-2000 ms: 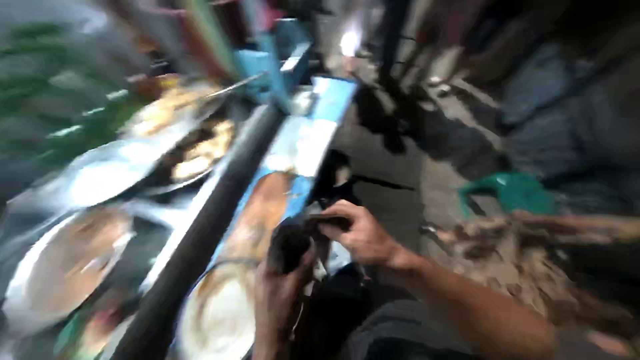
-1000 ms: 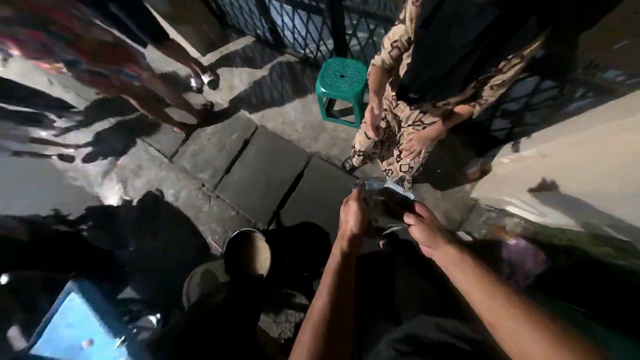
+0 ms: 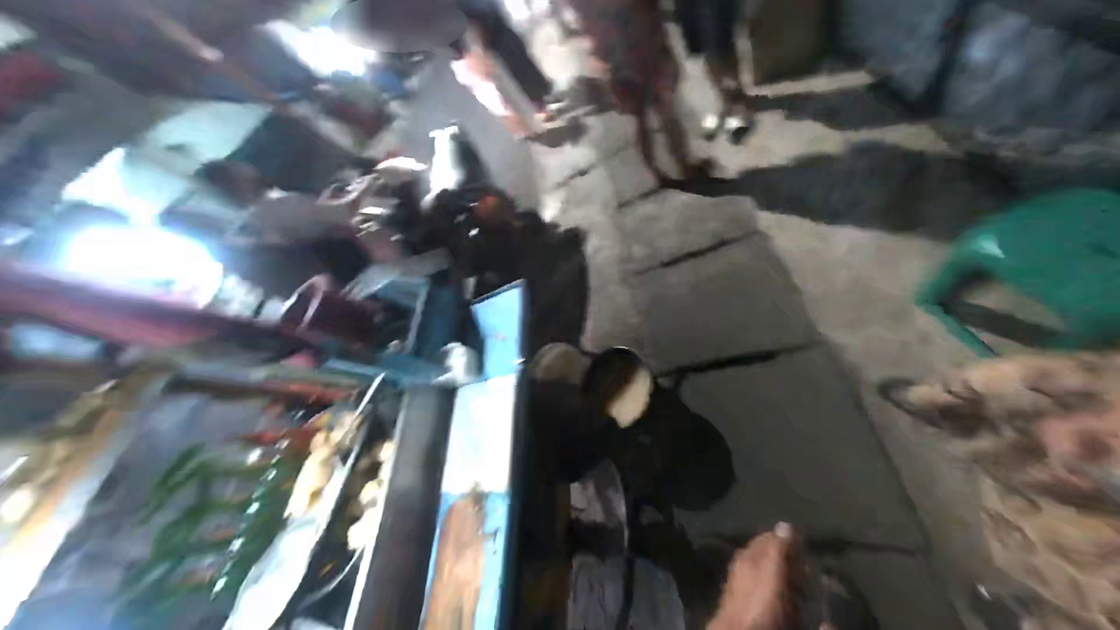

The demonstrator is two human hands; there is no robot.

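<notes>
At the bottom edge, right of the middle, one bare hand shows, seemingly my left hand (image 3: 761, 582), blurred and cut off by the frame. A dark shape lies just to its right; whether the hand holds it cannot be told. My right hand cannot be made out. Left of the hand runs a narrow blue and white ledge (image 3: 479, 429) with a worn brown part. Beyond it are green leafy food (image 3: 201, 507) and pale food pieces (image 3: 315, 464) on a stall. A round container with a pale inside (image 3: 628, 394) stands low beside the ledge.
A green plastic stool (image 3: 1041, 262) stands at the right, with a person in patterned clothing (image 3: 1050, 446) below it in view. Other people's legs (image 3: 652, 105) show at the top. Grey paving slabs (image 3: 726, 297) run along the ledge. Bright lamps (image 3: 140, 262) glare at the left.
The view has swung far back towards the food stall. One second ago both my hands were together on a small dark object; now only part of one hand shows at the bottom edge.
</notes>
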